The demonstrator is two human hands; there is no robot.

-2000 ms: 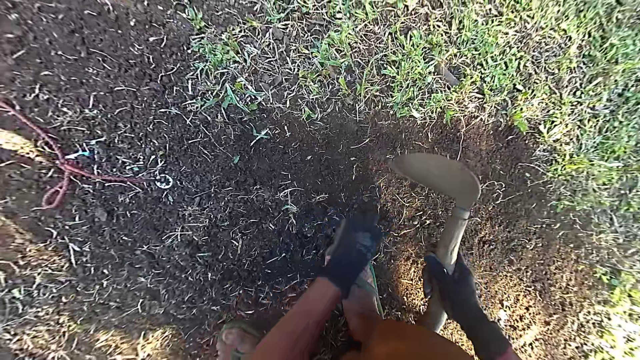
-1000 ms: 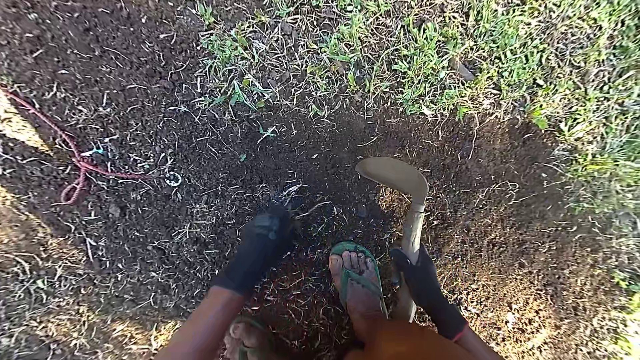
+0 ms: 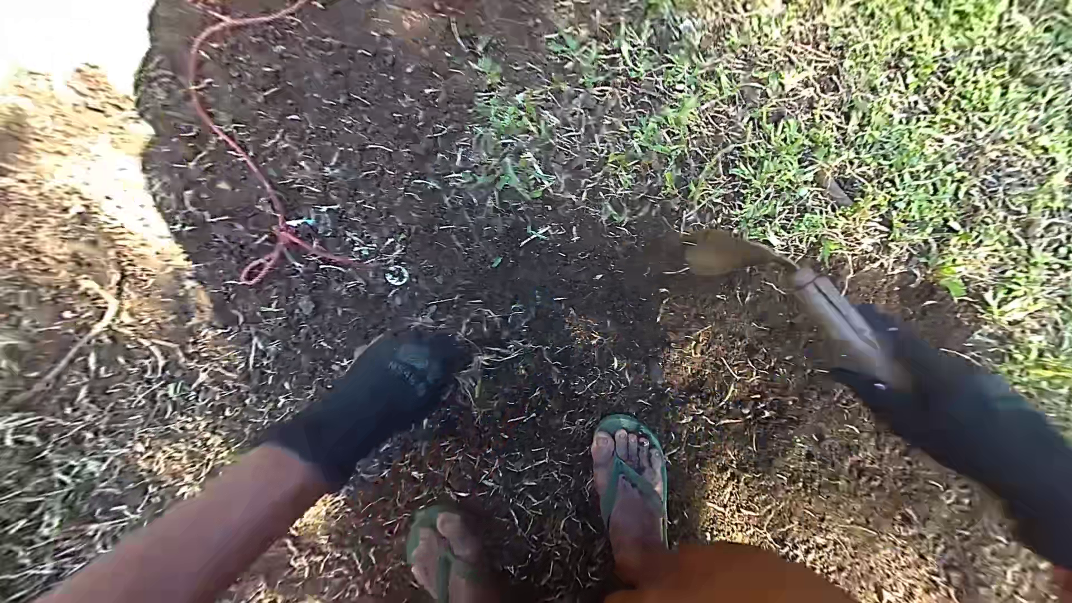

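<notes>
My right hand (image 3: 888, 360), in a dark glove, is closed round the wooden handle of a curved-blade hand tool (image 3: 837, 316), at the right. Its wide blade, blurred, points left over bare soil at the edge of the grass. My left hand (image 3: 410, 368), also in a dark glove, is low over the soil at centre left, beside some pale dry roots (image 3: 479, 368). Its fingertips are dark and blurred, so whether they hold anything cannot be told.
My feet in green flip-flops (image 3: 651, 435) stand at the bottom centre. A red cord (image 3: 243, 155) with a small metal ring (image 3: 396, 275) lies on the dark soil (image 3: 352, 109) at the upper left. Green grass (image 3: 804, 134) grows at the upper right.
My left hand has moved left, away from beside my foot. The tool in my right hand has swung, its blade now pointing left near the grass edge. The view has shifted somewhat.
</notes>
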